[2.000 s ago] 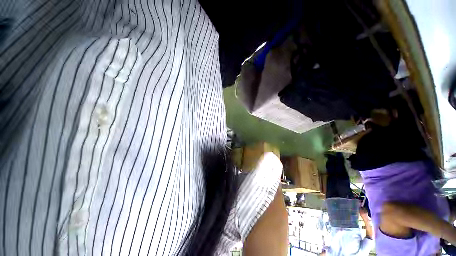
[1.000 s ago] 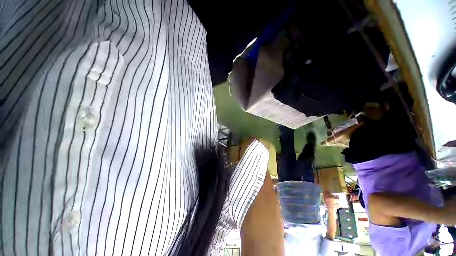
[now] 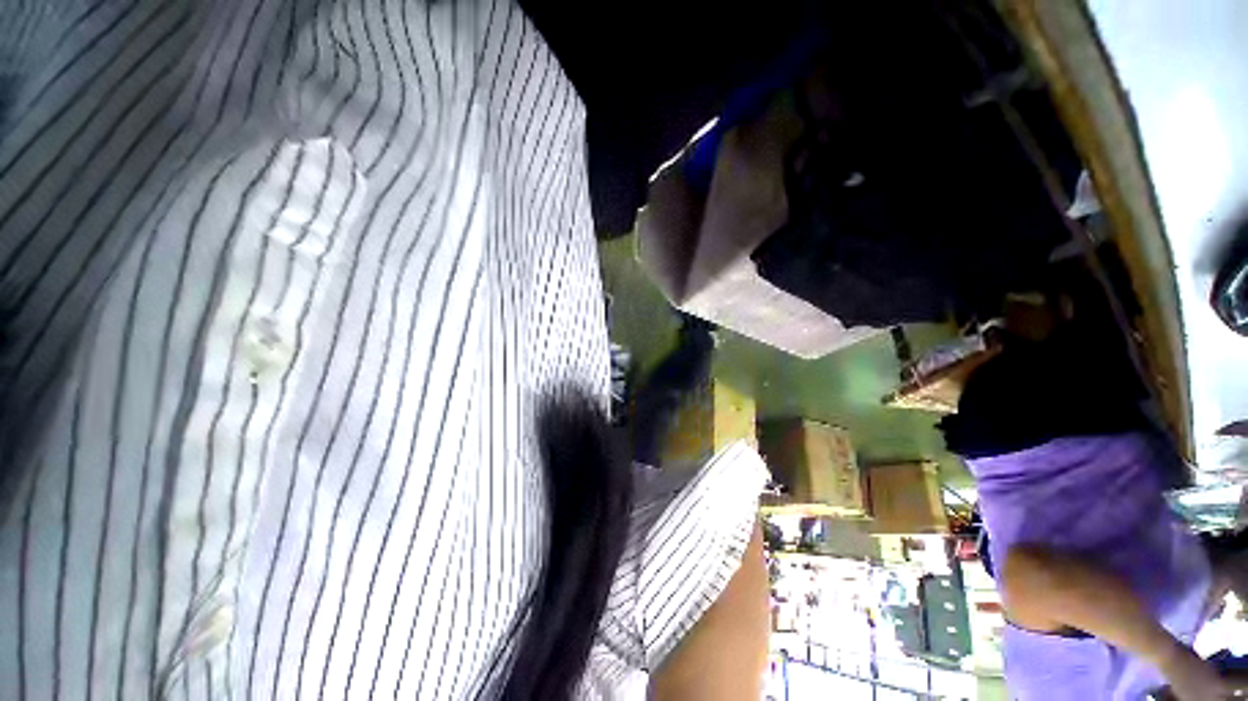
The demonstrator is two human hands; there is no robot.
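Neither of my hands is in view. A striped sleeve (image 3: pixel 705 548) and part of a bare arm show at the bottom, cut off by the edge. Black cloth (image 3: pixel 862 247) lies in and over an open pale box or bag (image 3: pixel 732 226) beside the table. The white table (image 3: pixel 1157 82) shows only at the right rim, with its pale brown edge. A blurred black looped object (image 3: pixel 1232 281), maybe a shears handle, lies on it. What my hands hold is hidden.
My striped shirt (image 3: pixel 370 384) fills the left half. A person in purple (image 3: pixel 1068 507) is at the lower right, an arm bent. Brown cartons (image 3: pixel 821 466) stand on the green floor (image 3: pixel 780 377). Dark hair (image 3: pixel 582 520) hangs in front of my shirt.
A person in a blue-grey top, seen walking in the background one second ago, is gone from there; a dark blurred shape now shows near the cartons. The purple-clad person's arm has lowered.
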